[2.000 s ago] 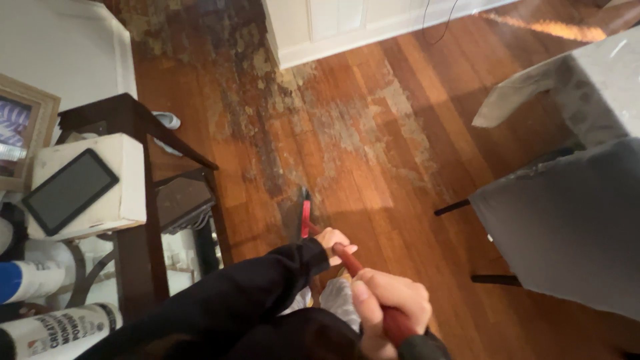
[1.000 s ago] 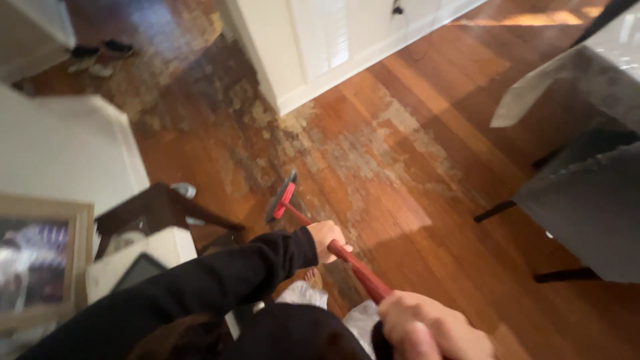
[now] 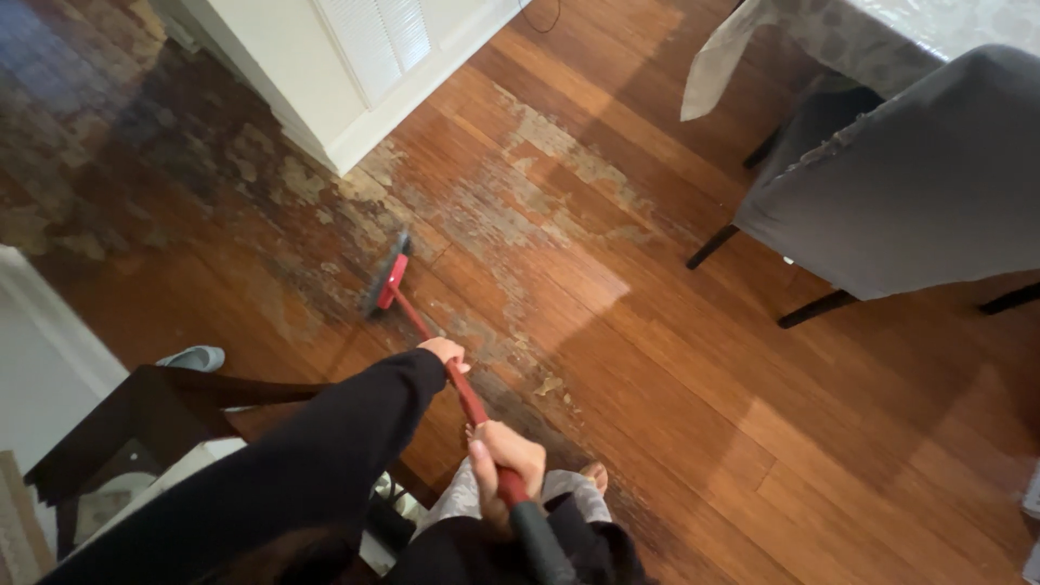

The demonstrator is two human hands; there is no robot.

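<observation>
A push broom with a red pole (image 3: pixel 470 396) slants from the bottom middle up and left to its head (image 3: pixel 392 279), which has a red block and dark bristles. My left hand (image 3: pixel 446 353) is closed around the lower part of the pole, nearer the head. Higher up the pole, just below the dark grey grip (image 3: pixel 543 540), my right hand (image 3: pixel 508 465) wraps around it. The head is over worn, patchy wood floor (image 3: pixel 487 203) near the white wall corner; slight blur hides whether the bristles touch the boards.
A grey covered chair (image 3: pixel 910 179) and a table with a patterned cloth (image 3: pixel 845 36) stand at the right. The white wall corner (image 3: pixel 337 154) juts in at upper left. A dark wood table (image 3: pixel 171 406) stands lower left, beside a light blue shoe (image 3: pixel 193 358). A thin cable (image 3: pixel 543 26) lies by the baseboard.
The broom head, narrow and partly edge-on two seconds ago, now shows its block and bristles farther left of my hands. Both hands have stayed on the pole. The view has shifted toward the right.
</observation>
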